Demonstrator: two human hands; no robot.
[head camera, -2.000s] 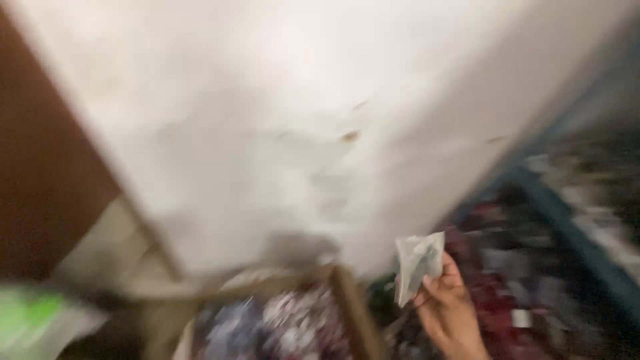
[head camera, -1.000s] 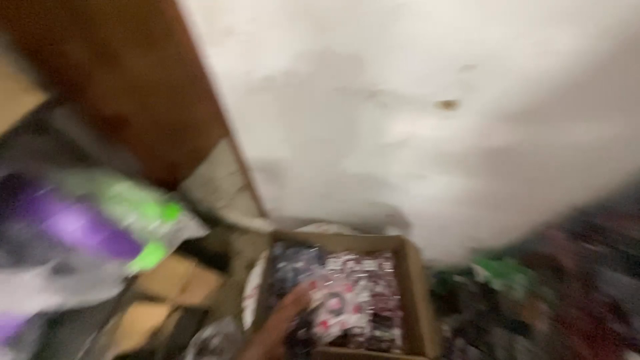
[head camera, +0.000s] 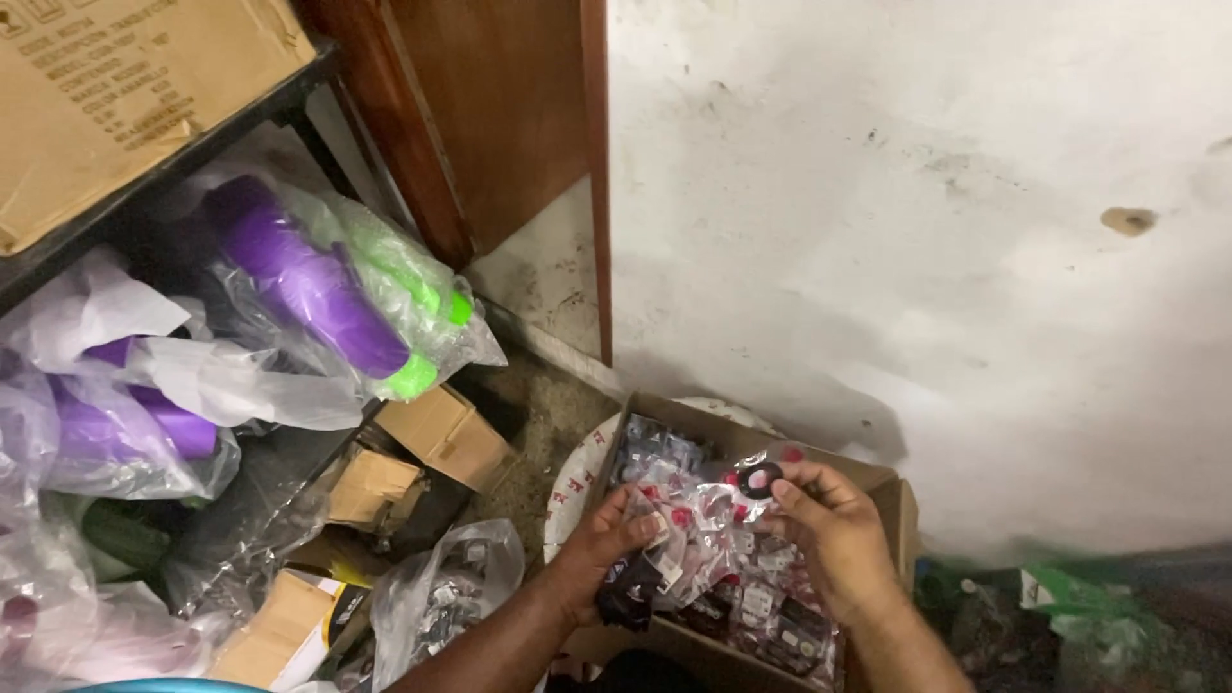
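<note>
An open cardboard box (head camera: 878, 476) at the lower middle holds many small clear plastic packets (head camera: 760, 602), some with red parts and white labels. Over its right part, my right hand (head camera: 833, 534) pinches a clear packet with a black ring (head camera: 758, 480) in it between thumb and fingers. At the box's left side my left hand (head camera: 604, 553) grips clear packets by their edge, and a black packet (head camera: 630, 589) hangs below its fingers. Where one hand's packets end and the other's begin cannot be told.
Purple and green items in plastic bags (head camera: 308, 279) lie on a black shelf (head camera: 322, 67) at left, under a large carton (head camera: 144, 106). Small cardboard boxes (head camera: 448, 438) and a clear bag (head camera: 452, 587) stand beside the open box. A stained white wall (head camera: 866, 241) rises behind.
The view has swung left. Two seconds ago my right hand held a small clear packet to the right of the box; now both hands are over the box with packets in their fingers.
</note>
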